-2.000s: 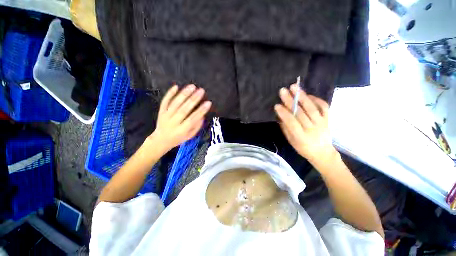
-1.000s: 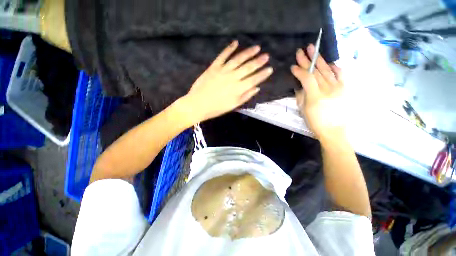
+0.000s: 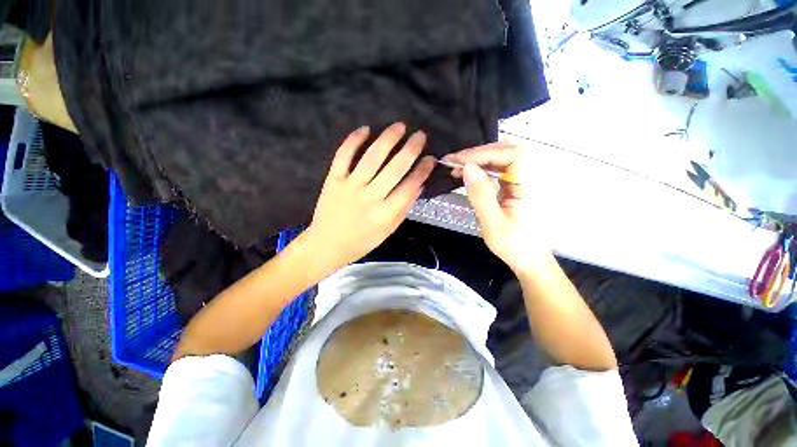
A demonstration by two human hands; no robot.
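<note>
A large dark cloth piece (image 3: pixel 262 148) lies in layers over the table's front edge, with a frayed lower left edge hanging down. My left hand (image 3: pixel 371 188) lies flat on the cloth with its fingers apart and holds nothing. My right hand (image 3: pixel 502 196) grips a thin marking pencil (image 3: pixel 454 163), pale at the tip and yellow-orange near the fingers. The tip is at the cloth's edge, close to my left fingertips. A pale ruler (image 3: pixel 450 214) with fine marks runs along the table edge, partly under the cloth.
The white table (image 3: pixel 612 209) bears red- and orange-handled scissors (image 3: pixel 771 272), small snips (image 3: pixel 710 183) and tools at the back right. A blue crate (image 3: pixel 140 297) with dark cloth stands at the left, beside a white basket (image 3: pixel 44 218). Dark cloth (image 3: pixel 603 306) hangs below the table at right.
The view has shifted right. My right hand has come down and left to the cloth edge, its pencil now pointing left between the fingertips. My left hand has stayed flat on the cloth.
</note>
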